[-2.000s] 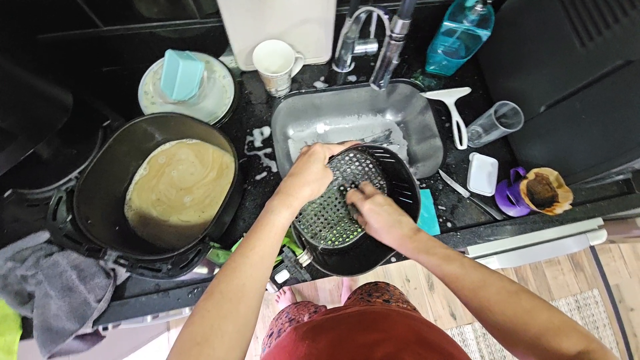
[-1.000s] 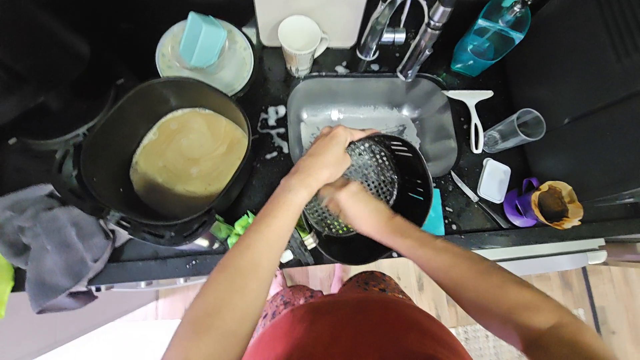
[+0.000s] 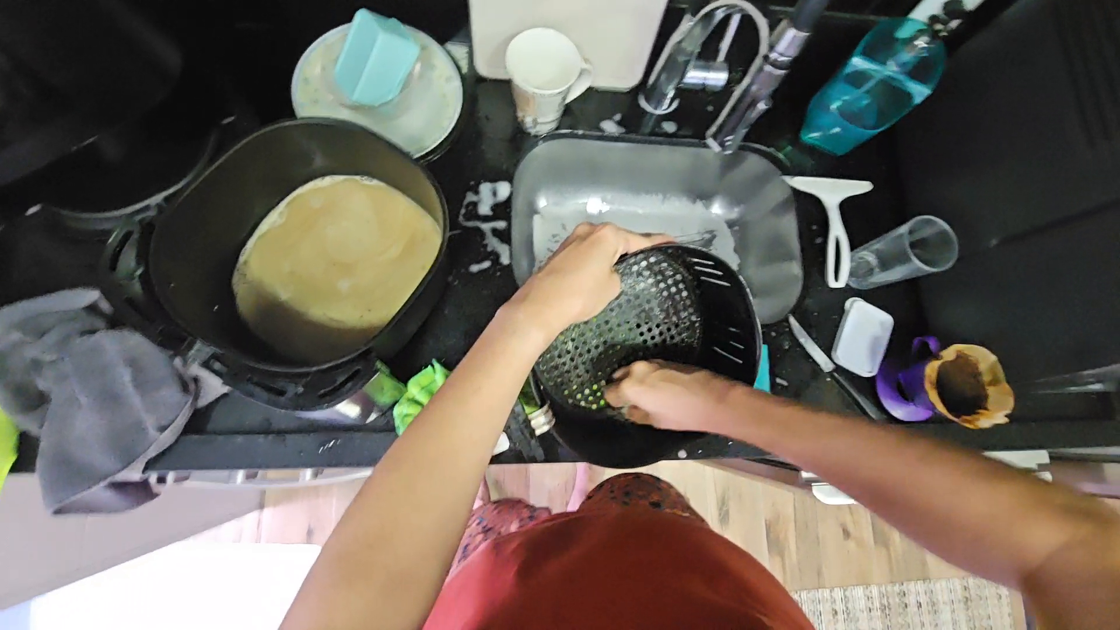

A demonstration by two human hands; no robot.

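My left hand [image 3: 582, 276] grips the far rim of a black perforated air fryer basket [image 3: 735, 324], which is tilted over the near edge of a grey sink [image 3: 779, 236]. Inside the basket, my right hand [image 3: 656, 394] is pressed low against the perforated base with its fingers curled; whether it holds a scrubber is hidden. To the left stands a black air fryer drawer [image 3: 429, 254] with cloudy tan liquid [image 3: 341, 254] in it. Beyond the sink rises a chrome faucet [image 3: 674, 70].
Right of the sink lie a white squeegee [image 3: 837, 227], a clear glass [image 3: 910, 254], a knife [image 3: 822, 350], a white container [image 3: 864, 337] and a purple coffee dripper [image 3: 910, 385]. Behind are a mug [image 3: 542, 79], a plate [image 3: 437, 96] and a blue bottle [image 3: 875, 87]. A grey cloth [image 3: 96, 385] hangs left.
My right hand has moved lower within the basket, toward its near side. My left hand still holds the rim.
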